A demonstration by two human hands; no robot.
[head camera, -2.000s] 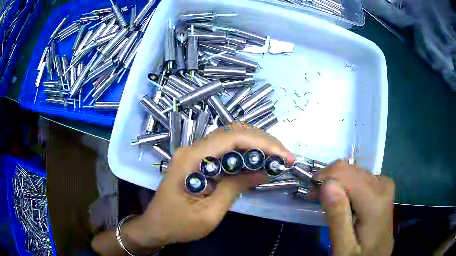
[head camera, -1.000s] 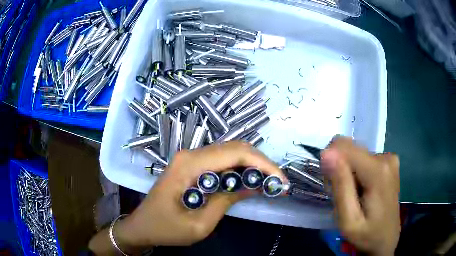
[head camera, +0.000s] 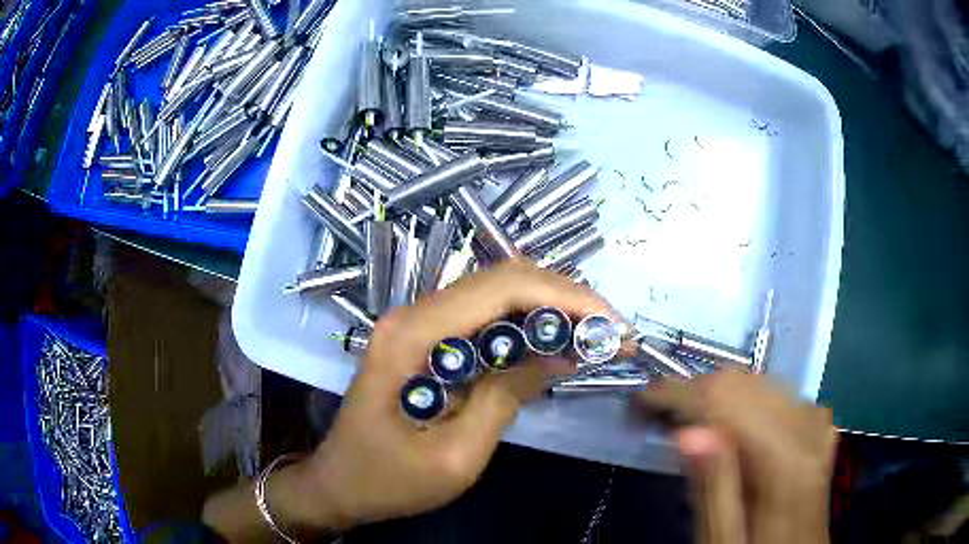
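My left hand (head camera: 452, 452) holds several metal cylinders (head camera: 502, 345) fanned in a row over the near side of the white tray (head camera: 266, 282), ends facing up. Most ends show a black ring with a pale or yellowish centre. The end nearest the fingertips (head camera: 597, 338) looks brighter and silvery. My right hand (head camera: 760, 457) is blurred, just right of and below that end. A dark, blurred knife (head camera: 659, 404) shows at its fingertips; its handle is hidden. Many loose cylinders (head camera: 436, 191) lie in the tray's left part, with others under the hands.
A blue bin (head camera: 228, 228) of cylinders stands left of the tray, another blue bin (head camera: 48, 483) lower left. A white scrap (head camera: 611, 82) and thin dark trimmings (head camera: 653, 202) lie in the tray. A clear box (head camera: 770, 21) is beyond it on the green bench (head camera: 898, 319).
Since a second ago, my left hand has moved up slightly with the cylinders. My right hand has moved down, and the dark blade has dropped from above the nearest cylinder end to below it.
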